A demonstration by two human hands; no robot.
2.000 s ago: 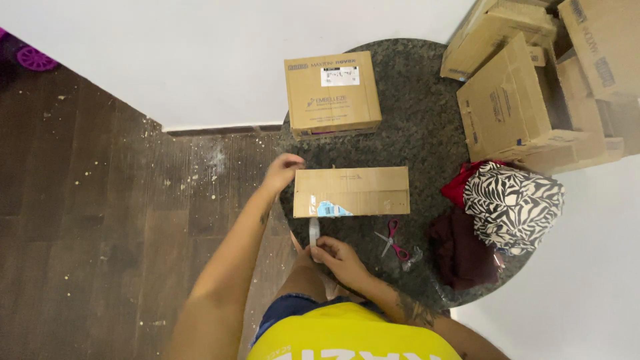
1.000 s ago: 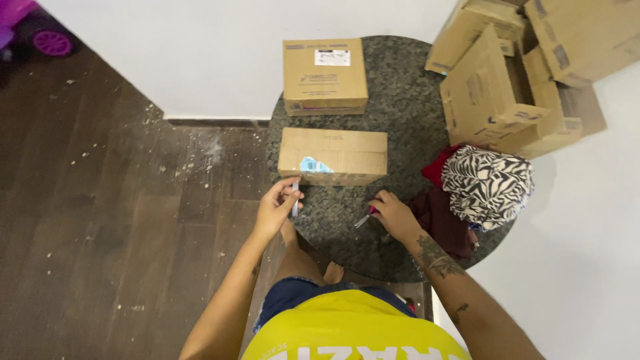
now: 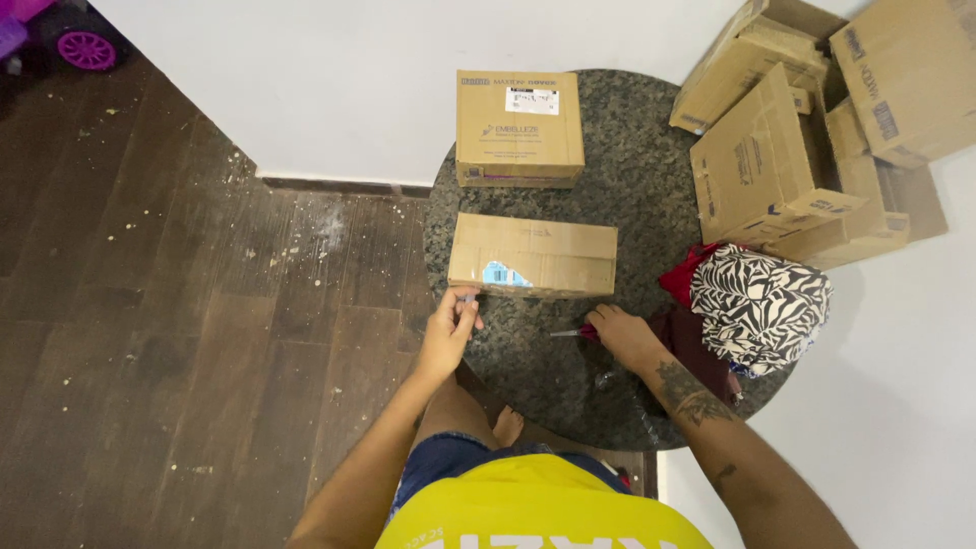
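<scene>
My left hand is at the near left corner of a closed cardboard box, with a small piece of clear tape or plastic between its fingers. A torn blue and white patch shows on the box's near side. Over the granite tabletop, right of that, my right hand grips pink-handled scissors, their blades pointing left. A second cardboard box with a white label stands behind the first.
Opened cardboard boxes are piled at the back right. A zebra-patterned cloth bundle, a red cloth and a maroon cloth lie on the table's right side. White wall rises behind; a toy vehicle's purple wheel is at far left.
The scissors lay on the table two seconds ago and are now in my right hand. That hand was near the clear strip earlier; my left hand has since taken hold of the strip.
</scene>
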